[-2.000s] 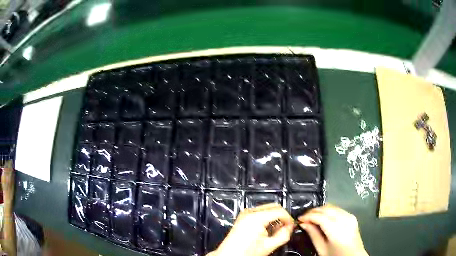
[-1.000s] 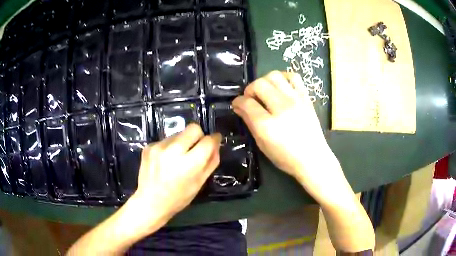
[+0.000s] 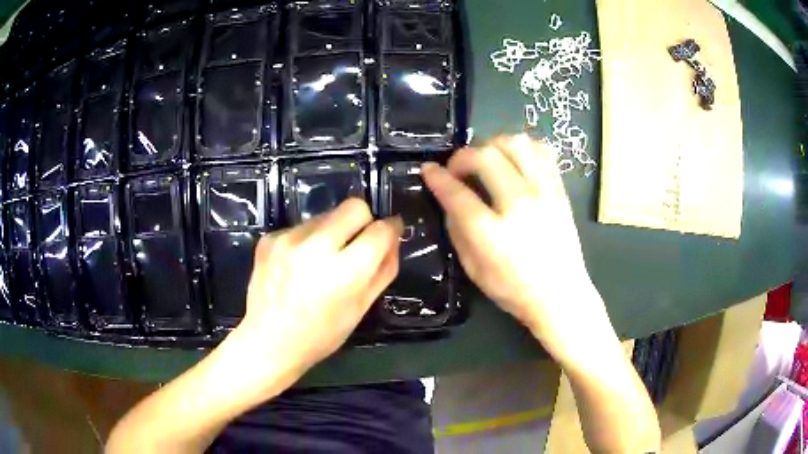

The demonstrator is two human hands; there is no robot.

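The black blister tray (image 3: 235, 106) lies in front of me, with rounded rectangular pockets and white glare. My left hand (image 3: 332, 266) is over the near right part of the tray, fingers bent together beside the corner pocket. My right hand (image 3: 501, 222) is over the tray's right edge, thumb and fingers close together at the same pocket's upper part. Whether either hand pinches a small part cannot be seen. A small pale ring (image 3: 405, 306) shows low in that corner pocket.
A loose pile of small pale rings (image 3: 558, 80) lies right of the tray on the dark green mat (image 3: 656, 275). A tan cardboard sheet (image 3: 664, 142) holds a few small dark components (image 3: 703, 87). An open brown carton (image 3: 722, 355) with black trays stands below the bench edge.
The view has moved down and closer to the near right of the tray. My hands, together over the tray's near edge two seconds ago, are now apart on either side of the corner pocket.
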